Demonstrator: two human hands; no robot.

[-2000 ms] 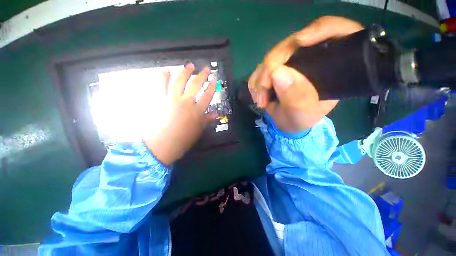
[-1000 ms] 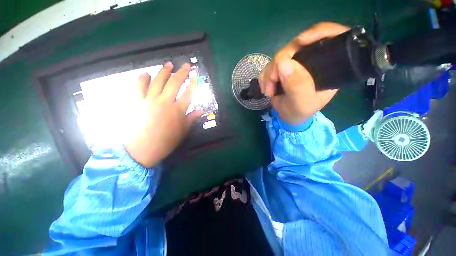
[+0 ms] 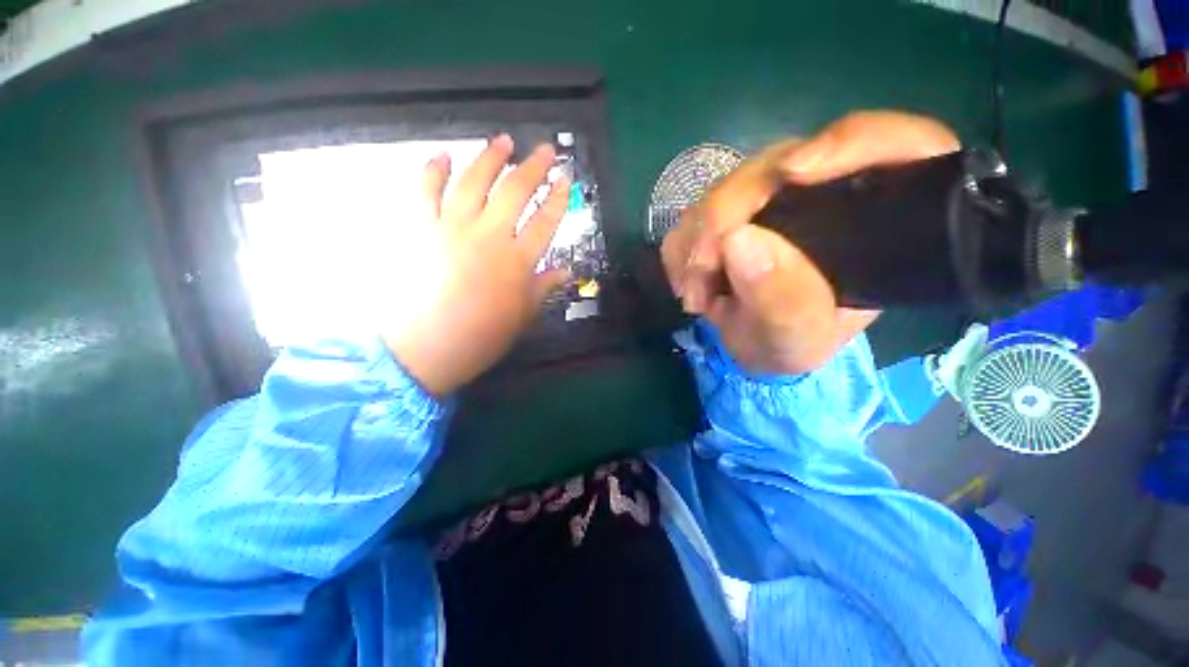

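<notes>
A flat device (image 3: 342, 241) with a glaring white area lies in a black fixture tray (image 3: 378, 102). Its circuit-board end (image 3: 580, 248) at the right shows small green, white and yellow parts. My left hand (image 3: 483, 267) lies spread on the device, fingers apart, beside the board end. My right hand (image 3: 782, 248) is closed around a thick black electric screwdriver (image 3: 900, 228). The driver's front points left toward the tray's right edge; its tip is dark and hard to make out. A round silver screw dish (image 3: 691, 183) is partly hidden behind my right hand.
The green bench (image 3: 78, 313) extends around the tray. A pale desk fan (image 3: 1033, 394) stands at the bench's right edge, with blue bins (image 3: 1011, 554) below it. A white belt edge (image 3: 78, 33) curves along the top. A black cable hangs at the upper right.
The right hand and driver have moved off the screw dish, toward the board end of the tray. The left hand stays on the device. The whole view has shifted.
</notes>
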